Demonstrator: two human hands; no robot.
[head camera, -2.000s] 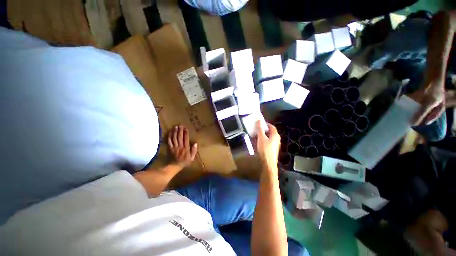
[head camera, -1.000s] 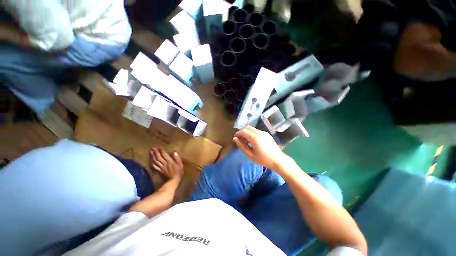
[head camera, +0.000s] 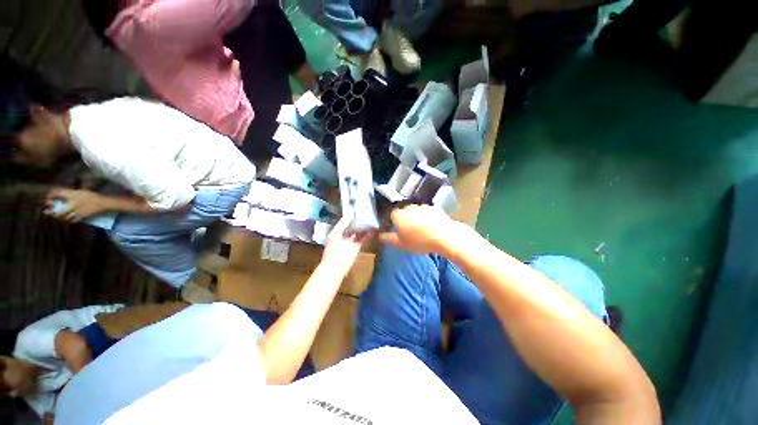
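Note:
A closed-looking white and pale-blue carton (head camera: 356, 178) with a dark product picture stands tilted in front of me. My left hand (head camera: 343, 238) holds it at its near end. My right hand (head camera: 413, 228) is just right of that near end, fingers bent; I cannot tell if it touches the carton or holds anything. Open cartons (head camera: 426, 155) with flaps up lie just beyond my right hand. Black tubes (head camera: 339, 104) are massed upright behind the held carton, partly hidden by it.
Rows of cartons (head camera: 283, 199) lie to the left on brown cardboard (head camera: 249, 270) with a white label. Another open carton (head camera: 471, 124) stands at the right cardboard edge. People sit close at the left and far side. Green floor (head camera: 573, 174) lies to the right.
My view has turned and widened. My left hand has left the cardboard and now holds the carton's near end. The carton has come up away from the others beside it.

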